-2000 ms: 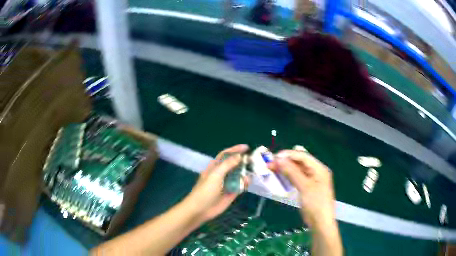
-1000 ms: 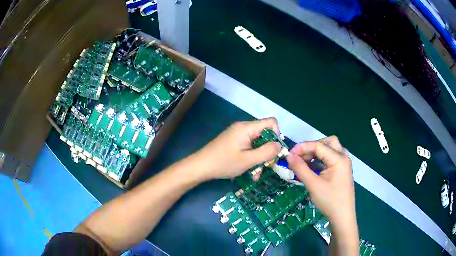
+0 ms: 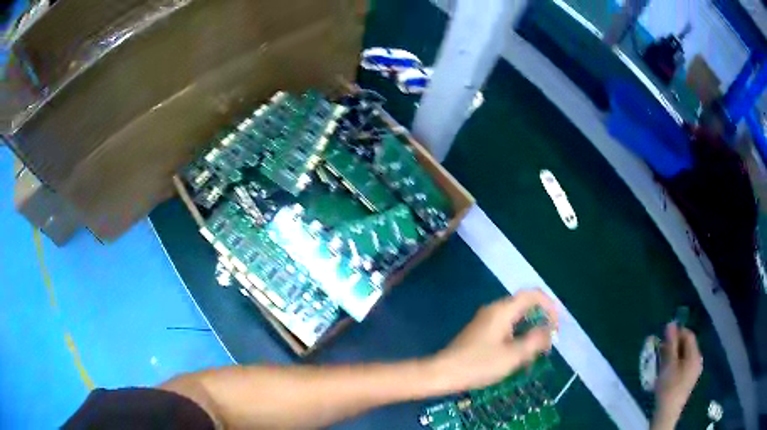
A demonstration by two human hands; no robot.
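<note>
My left hand (image 3: pixel 505 336) pinches a small green board (image 3: pixel 535 319) between thumb and fingers, above the bench beside the metal rail. My right hand (image 3: pixel 679 365) is out over the dark green belt and blurred. A small green piece (image 3: pixel 682 317) shows at its fingertips; whether a housing is attached is hidden. A white housing part (image 3: pixel 648 363) lies on the belt just left of this hand. Green board panels (image 3: pixel 505 405) lie on the bench below my left hand.
An open brown carton (image 3: pixel 429 245) packed with green panels stands on the bench at left. A pale post (image 3: pixel 467 76) rises behind it, with blue-and-white housings (image 3: pixel 391 60) beside it. Another white part (image 3: pixel 558 199) lies on the belt. A blue bin (image 3: pixel 647 126) and dark wire heap (image 3: pixel 722 210) are beyond.
The view has turned left towards the carton. My hands, close together before, are apart. My right hand has moved away over the belt; the blue-and-white housing it held no longer shows clearly.
</note>
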